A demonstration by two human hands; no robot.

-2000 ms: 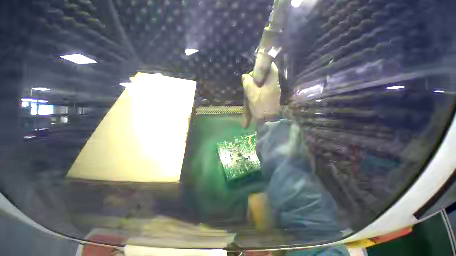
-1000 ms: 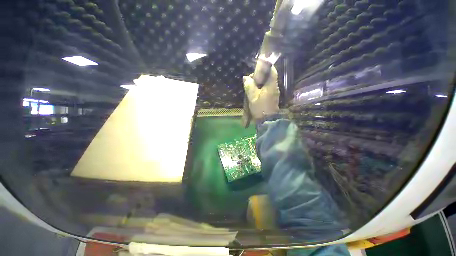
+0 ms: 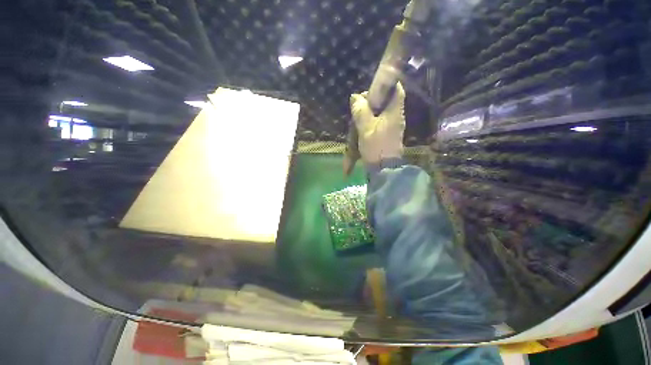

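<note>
My right hand [image 3: 380, 128], in a white glove with a blue sleeve, is closed on a pale grey cylindrical tool [image 3: 389, 71] that slants up to the booth top. A narrow brownish part hangs below the glove. A green circuit board [image 3: 350, 219], speckled with silvery points, lies tilted over the green mat [image 3: 310, 207], below and slightly left of the glove. My right forearm hides the board's right side. My left hand cannot be made out.
A large pale panel [image 3: 221, 175] slants left of the mat. Dark bumpy foam [image 3: 243, 36] lines the booth. The curved window reflects ceiling lights. White cloth [image 3: 275, 346] and a red piece [image 3: 163, 335] lie at the lower edge; a yellow piece [image 3: 376, 291] shows beside my sleeve.
The whole view has shifted slightly, with the booth's contents appearing higher and further right. More white cloth shows at the bottom. The tool leans slightly more to the right, and my right hand keeps hold of it.
</note>
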